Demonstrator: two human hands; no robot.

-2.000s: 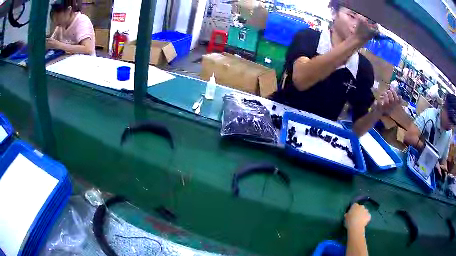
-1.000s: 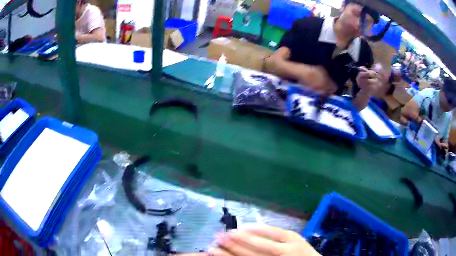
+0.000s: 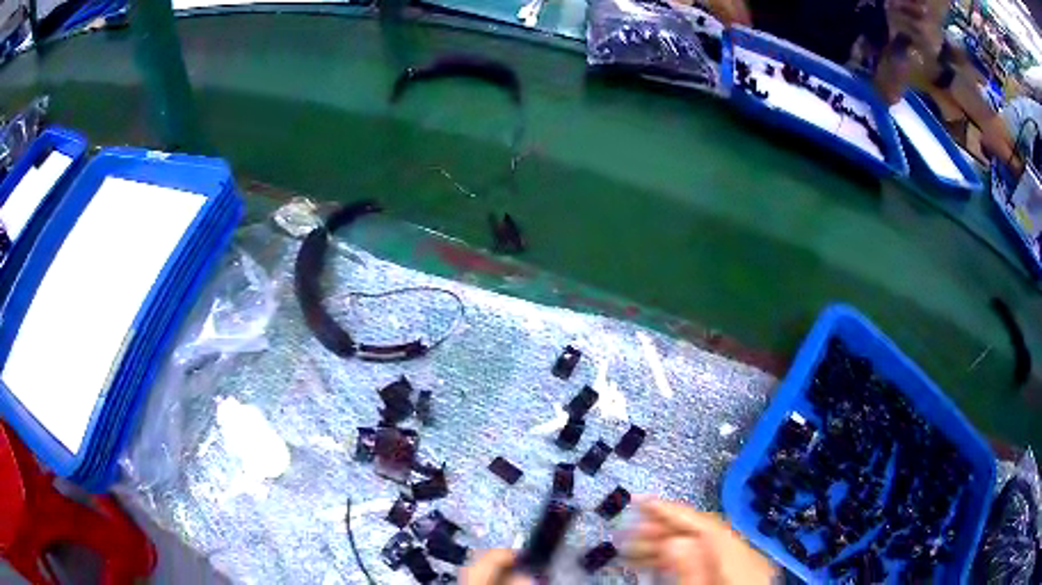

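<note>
My left hand (image 3: 491, 567) is at the bottom edge, mostly cut off, its fingers closed on the narrow black end of a band (image 3: 546, 535). My right hand (image 3: 691, 546) is just right of it, blurred and partly cut off; whether it holds a small part cannot be told. Small black plastic housings (image 3: 631, 441) lie loose around and above my hands, with a denser cluster (image 3: 395, 449) to the left. Another curved black band (image 3: 314, 286) with a thin looping wire lies at the mat's upper left.
Bubble-wrap mat (image 3: 514, 343). Blue bin of black parts (image 3: 748, 451) at right. Stacked blue trays (image 3: 217, 246), clear bag (image 3: 229, 314) and red stool (image 3: 86, 531) at left. Green conveyor (image 3: 640, 217) carries black bands (image 3: 463, 71). A person's arms show across it.
The view has tilted down to the bench. My right hand, earlier reaching to a band on the conveyor, is back over the mat. My left hand now shows with a black band end.
</note>
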